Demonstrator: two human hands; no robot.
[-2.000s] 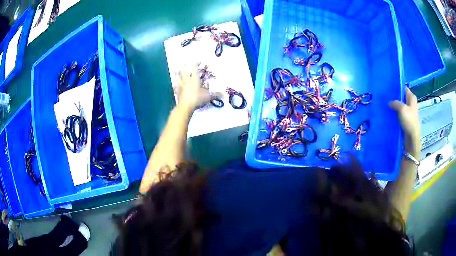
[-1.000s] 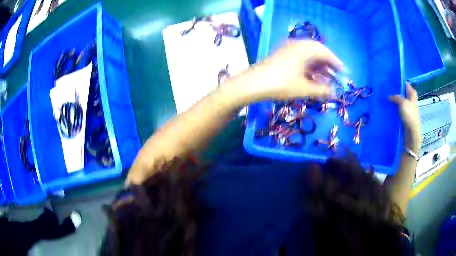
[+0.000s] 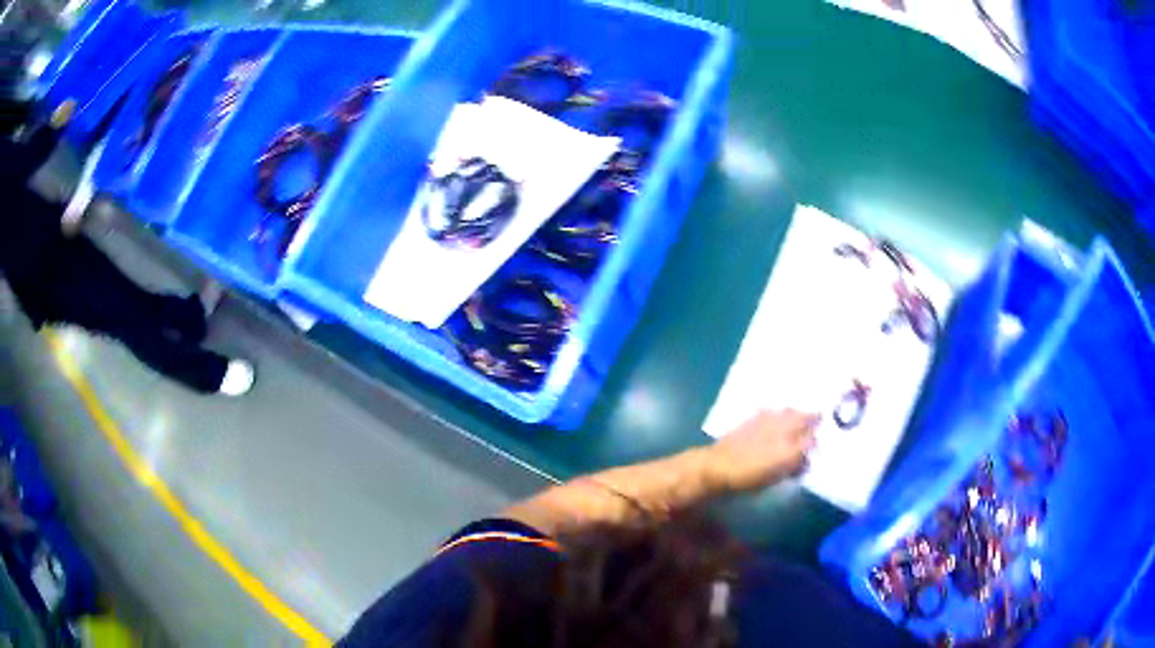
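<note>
A white paper sheet [image 3: 773, 342] lies on the green bench with a few small dark and red coiled harnesses on it, one small loop [image 3: 851, 405] near its lower part. My left hand [image 3: 775, 446] is over the sheet's lower edge, close to that loop; it is blurred, and I cannot tell if its fingers hold anything. At the right, a blue bin [image 3: 1089, 342] holds a loose pile of small red and dark harnesses [image 3: 963, 544]. My right hand is out of the picture.
A blue bin [image 3: 633, 285] left of the sheet holds larger black coils and a white paper with a coil [image 3: 471, 203] on it. More blue bins [image 3: 228, 152] stand in a row beyond. A person's dark-clothed leg [image 3: 152, 317] shows near the aisle's yellow line [image 3: 165, 487].
The view has swung left, showing more bins and floor. My left hand has moved from over the harness bin back to the paper sheet. My right hand has left the picture.
</note>
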